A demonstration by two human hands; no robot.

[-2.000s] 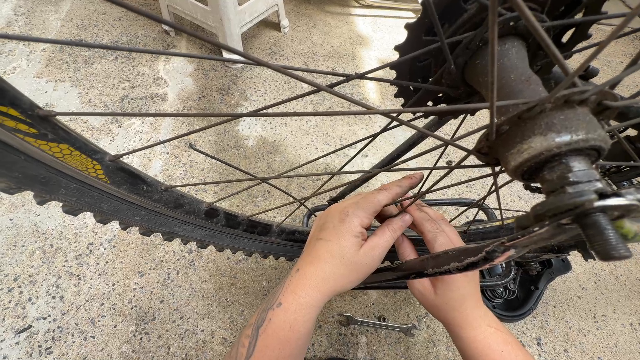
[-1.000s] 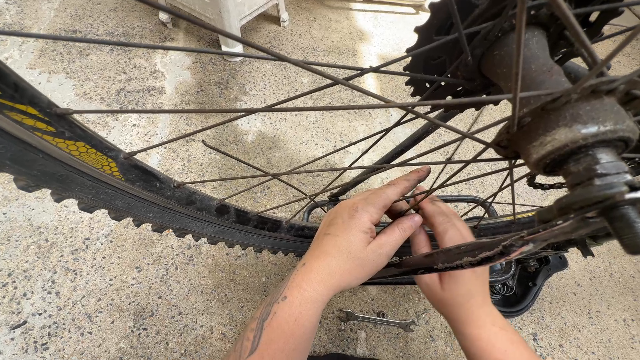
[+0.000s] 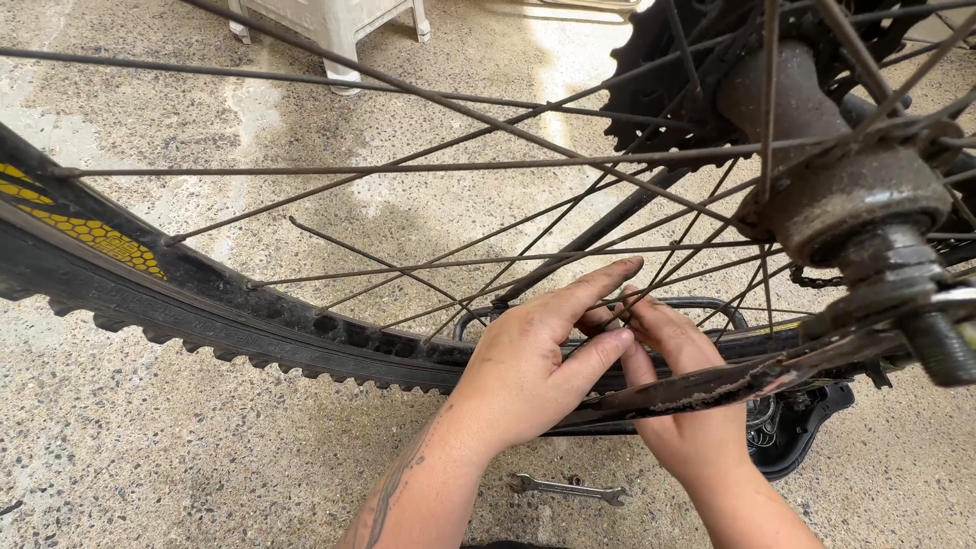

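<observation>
A bicycle wheel's black rim [image 3: 305, 320] and knobbly tyre [image 3: 191, 313] curve across the view, with rusty spokes [image 3: 457, 164] running to the worn hub [image 3: 862, 183]. Both hands are among the lower spokes, left of the hub. My left hand [image 3: 541, 351] has its thumb and fingers closed around a spoke, its index finger stretched out. Facing it, my right hand [image 3: 679, 366] reaches behind the scraped frame tube [image 3: 709, 393], its fingertips at the same spoke. One loose-ended dark spoke [image 3: 335, 242] slants down toward the rim. A sprocket cassette [image 3: 663, 84] sits behind the hub.
A double open-ended wrench [image 3: 568, 488] lies on the pebbled concrete floor beside a small nut [image 3: 576, 480]. A black tray [image 3: 808, 435] with metal parts stands behind my right hand. The legs of a white plastic stool [image 3: 339, 46] are at the top.
Both hands stay at about the same spot among the spokes, with only small finger shifts. The view has moved slightly.
</observation>
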